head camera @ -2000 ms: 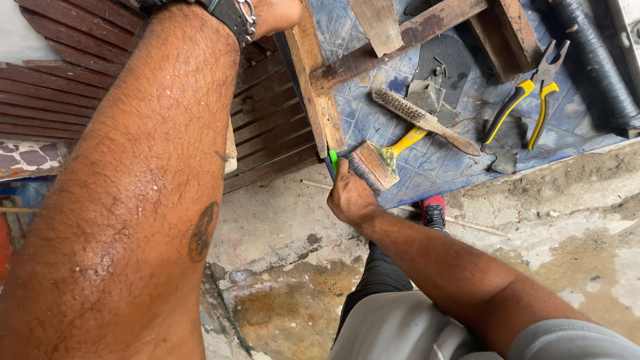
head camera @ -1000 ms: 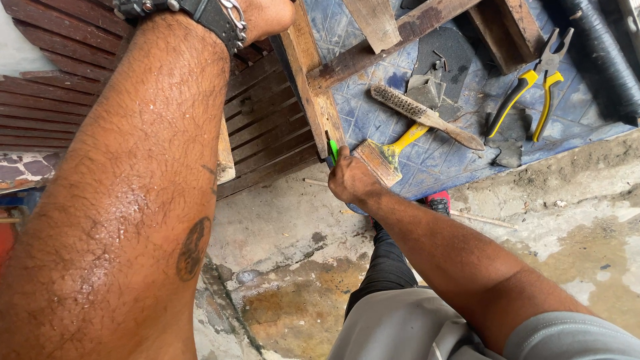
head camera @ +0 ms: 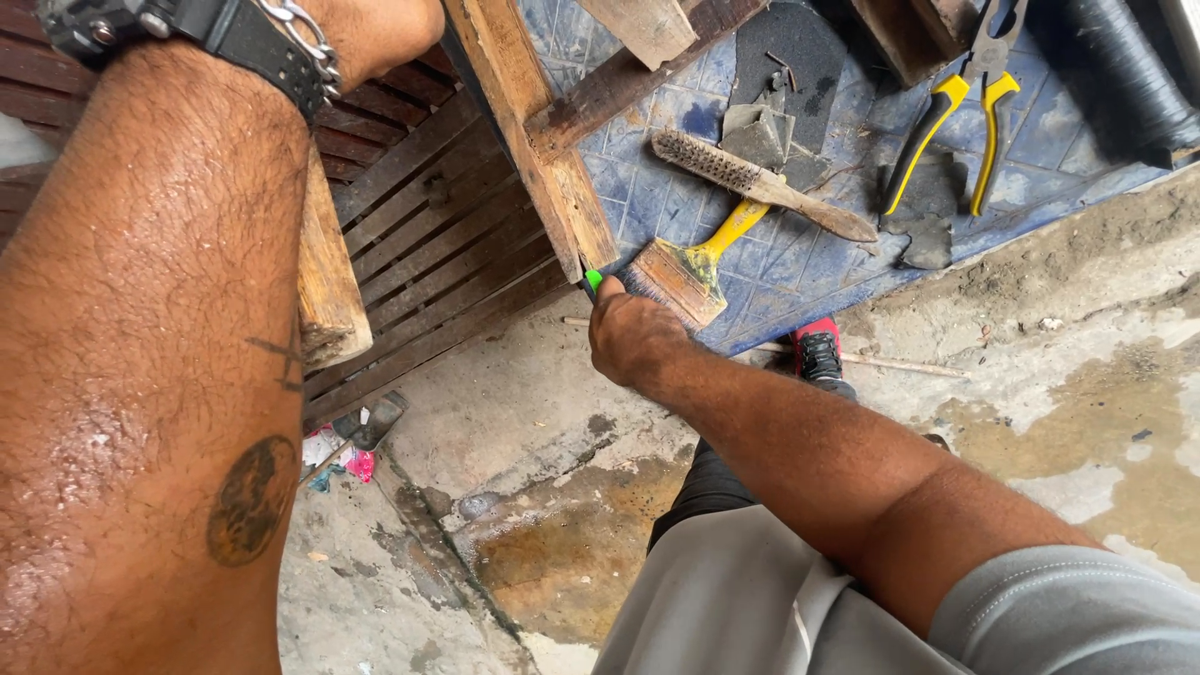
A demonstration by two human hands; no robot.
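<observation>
My left hand [head camera: 389, 37] is at the top left, a black watch and chain bracelet at its wrist; its fingers are hidden. My right hand [head camera: 637, 328] grips a green and black handle [head camera: 592, 278] at the lower end of a wooden frame piece [head camera: 534, 141]; the rest of that tool is hidden. Beside this hand lies a wide paintbrush [head camera: 680, 281] with a yellow handle. A wooden-handled wire brush [head camera: 750, 178] rests across the paintbrush's handle. Yellow and black pliers [head camera: 984, 84] lie farther right.
Blue tiled surface [head camera: 797, 272] holds the tools, dark scraps [head camera: 928, 197] and a black wrapped roll [head camera: 1116, 75]. Brown slatted wood [head camera: 441, 234] lies left of the frame. A wood block [head camera: 333, 281] shows beside my left forearm. A red shoe [head camera: 817, 347] stands on the concrete floor [head camera: 525, 422].
My left hand and forearm have moved left, showing more of the slatted wood and the wood block. My right hand remains by the end of the frame piece.
</observation>
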